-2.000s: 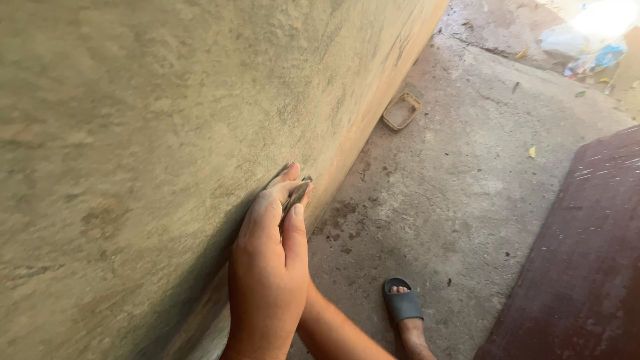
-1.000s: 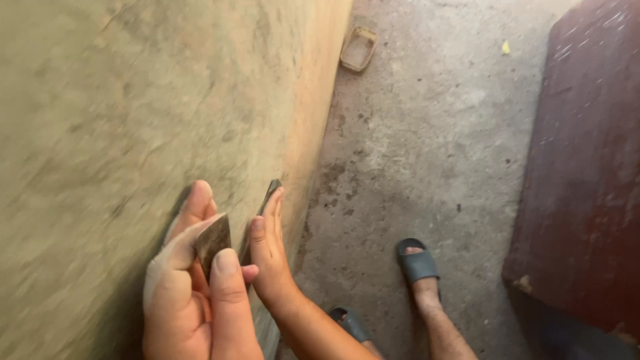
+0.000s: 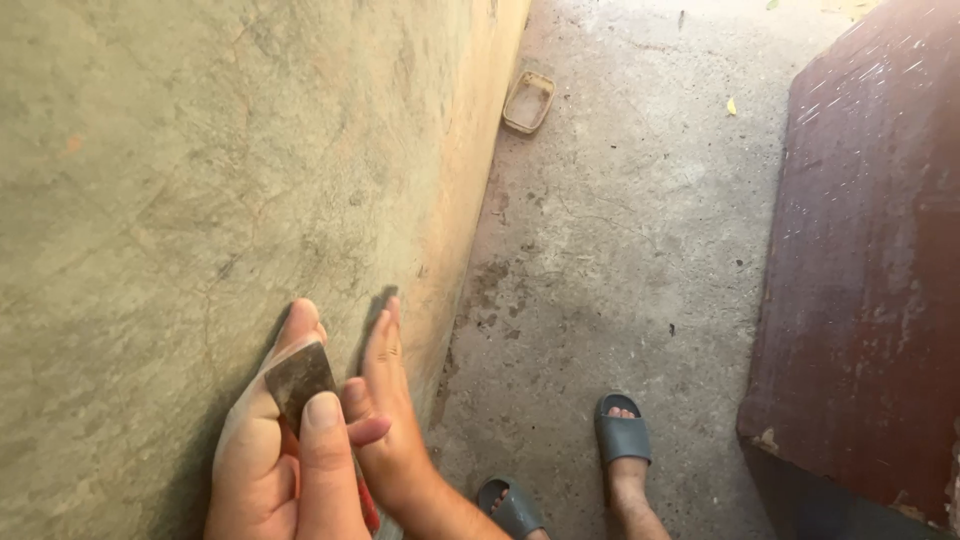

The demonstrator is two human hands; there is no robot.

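Observation:
In the lower left, my left hand (image 3: pixel 292 450) pinches a small, flat, dark metal scraper blade (image 3: pixel 300 382) between thumb and fingers. Close beside it, my right hand (image 3: pixel 390 405) lies along the rough plastered wall (image 3: pixel 187 187), fingers extended and close together. A dark edge shows at its fingertips; whether that is a thin tool or shadow, I cannot tell. Part of a red object (image 3: pixel 367 508) shows below, between the hands; most of it is hidden.
A shallow, dirty rectangular container (image 3: pixel 529 103) sits on the concrete floor (image 3: pixel 615 225) by the wall's base. A worn dark-red panel or furniture piece (image 3: pixel 862 262) stands at the right. My feet, in grey slide sandals (image 3: pixel 624 439), are at the bottom.
My hands were close together two seconds ago and are now a little apart, with the blade in my left hand more exposed. The view has shifted, bringing both sandals in.

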